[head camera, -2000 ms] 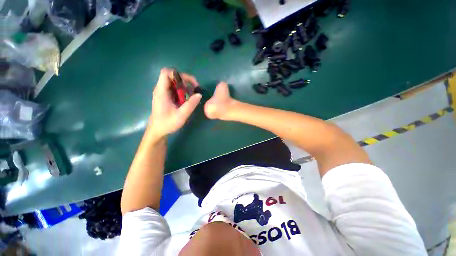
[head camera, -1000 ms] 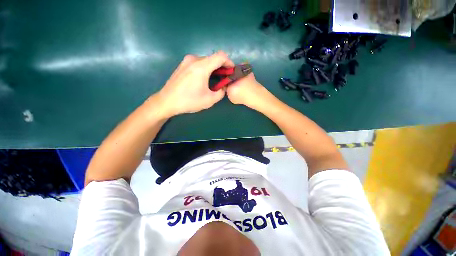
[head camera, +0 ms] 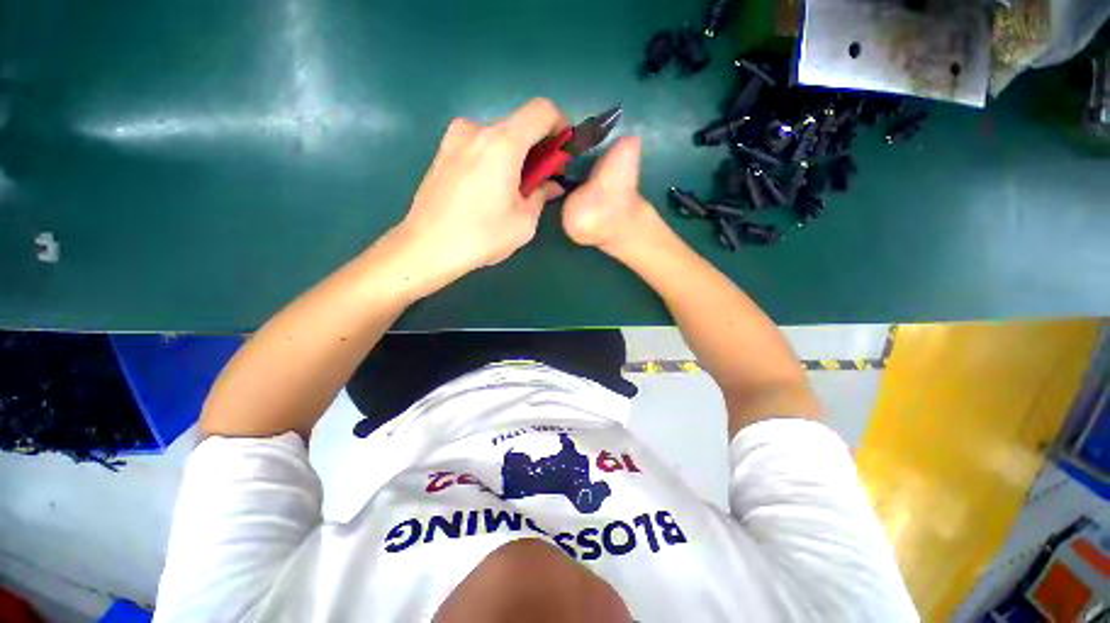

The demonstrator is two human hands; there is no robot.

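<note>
My left hand (head camera: 485,183) is closed around red-handled cutters (head camera: 548,161), their dark jaws pointing up and right. My right hand (head camera: 603,201) is just right of it, below the jaws, with one digit raised and the others curled or hidden. A small dark part (head camera: 564,185) shows between the hands; which hand holds it is unclear. A pile of small black parts (head camera: 779,152), some with shiny tips, lies on the green bench (head camera: 365,73) to the right. A few more (head camera: 676,51) lie apart at the top.
A steel plate with holes (head camera: 895,49) stands behind the pile, with a crumpled plastic bag (head camera: 1059,31) beside it. A small whitish scrap (head camera: 46,247) lies at the left. Below the bench edge are a blue crate (head camera: 177,377) and a black heap (head camera: 55,396).
The view has swung right from the bags. Since a second ago the cutters have tilted up and moved off my right hand, whose raised digit now shows. A small gap has opened between the hands.
</note>
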